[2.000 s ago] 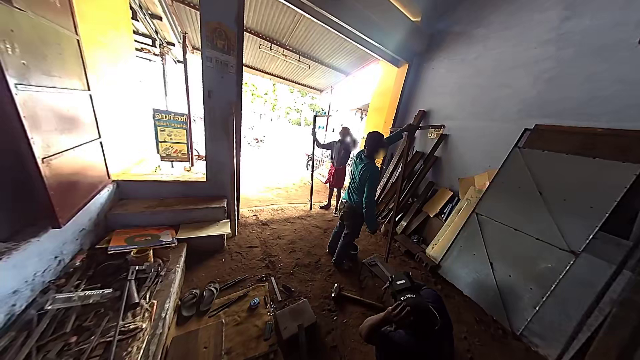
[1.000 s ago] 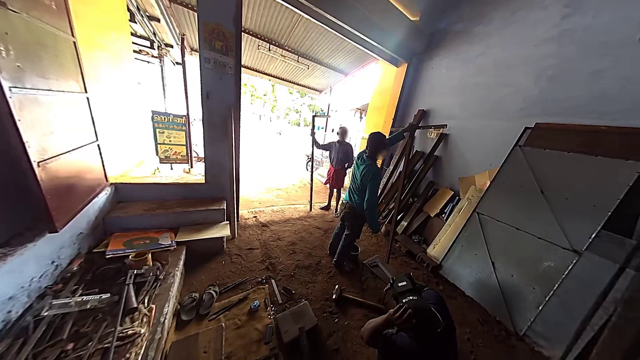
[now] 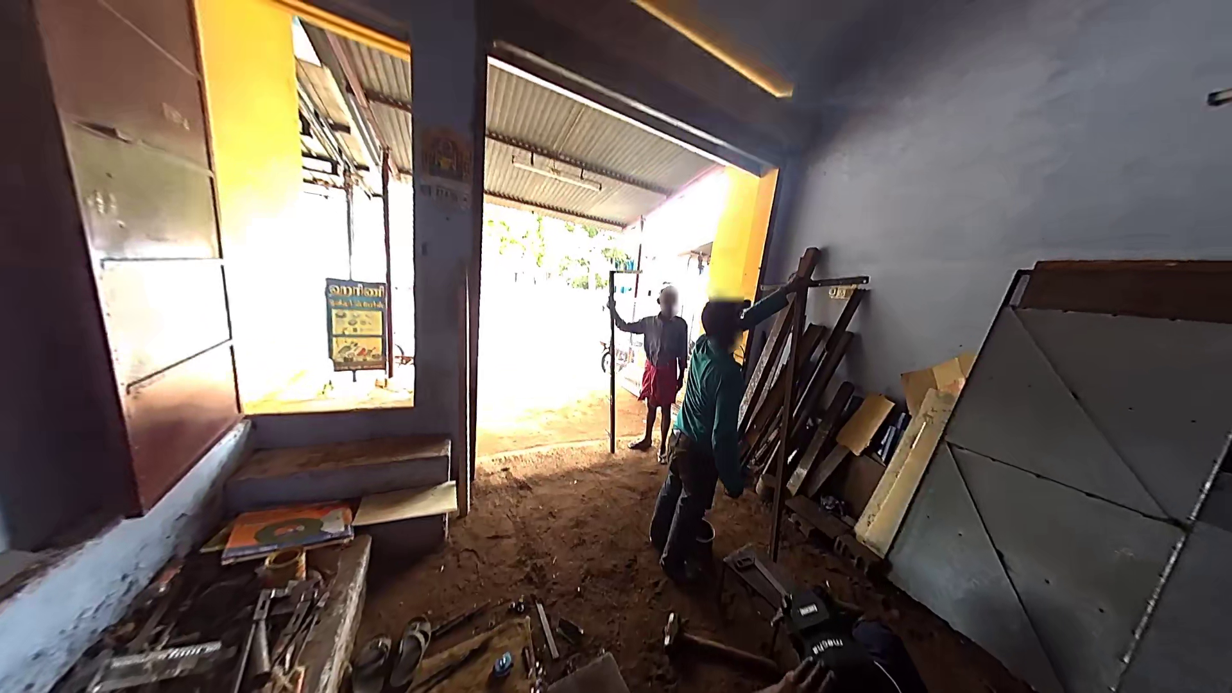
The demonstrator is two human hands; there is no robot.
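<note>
Neither my left hand nor my right hand is in view. At the bottom right, the top of a low-placed person (image 3: 881,654) shows, with a black strapped headgear (image 3: 818,630) and a hand close by it. A hammer (image 3: 717,650) with a wooden handle lies on the floor left of them. Beyond, a standing person in a green shirt (image 3: 710,395) has one arm raised at a tall metal frame (image 3: 787,423). In the doorway, another person (image 3: 662,366) holds an upright metal piece (image 3: 612,361).
Metal tools cover a ledge (image 3: 351,587) at lower left. Sandals (image 3: 409,650) and loose tools lie on the earthen floor. Long bars (image 3: 818,385) and a large metal sheet gate (image 3: 1068,481) lean on the right wall. A step (image 3: 337,462) stands below the window opening.
The person in the doorway has lowered their head-side arm slightly or shifted stance between the earliest frame and now. The green-shirted person stays at the metal frame.
</note>
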